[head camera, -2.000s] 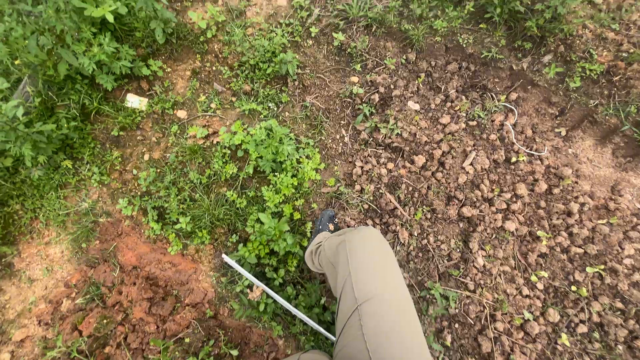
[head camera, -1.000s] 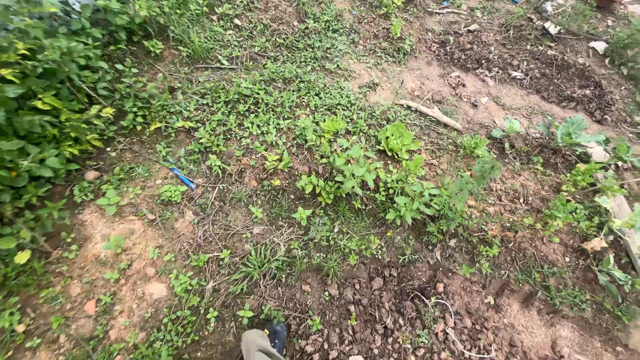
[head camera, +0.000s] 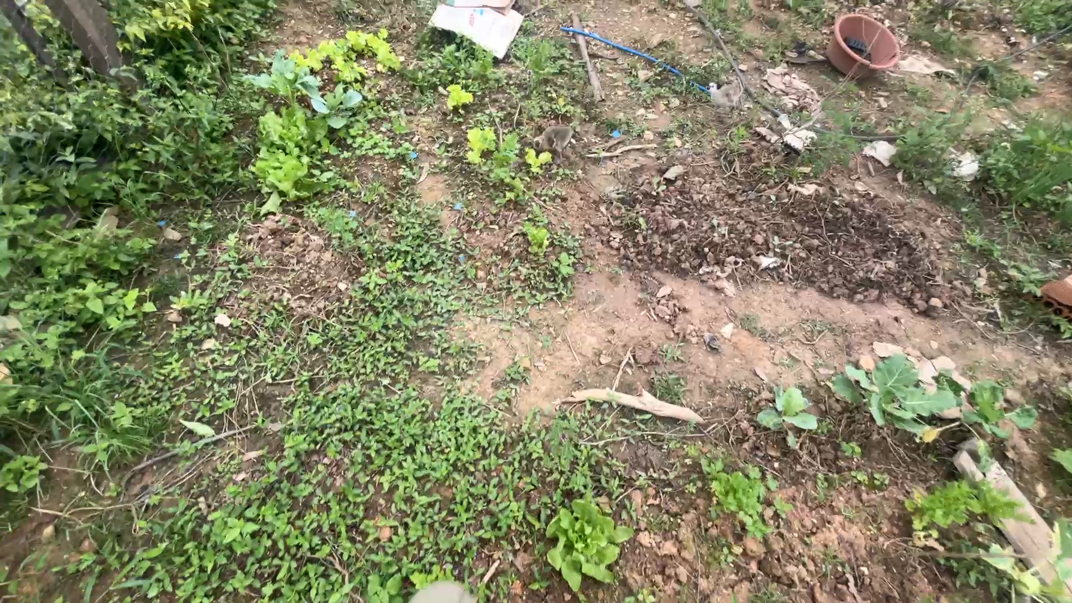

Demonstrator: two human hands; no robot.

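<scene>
Neither my left hand nor my right hand shows in the head view. At the bottom edge a small part of my trouser knee is visible. Close to it, on the right, a lettuce plant grows from the soil. A pale dry branch lies on bare earth near the middle. Broad-leaved cabbage-like plants stand at the right, and more lettuce grows at the upper left. A small greyish bird, apparently a chick, is beside yellow-green seedlings.
A terracotta-coloured tub sits at the upper right. Left of it, a blue hose runs over the ground near a wooden stick. A white printed sack or sheet lies at the top. A wooden plank rests at lower right.
The view has moved forward over the plot and tilted up. My leg and shoe, seen earlier, are now almost out of view, and the tub and blue hose have come into sight.
</scene>
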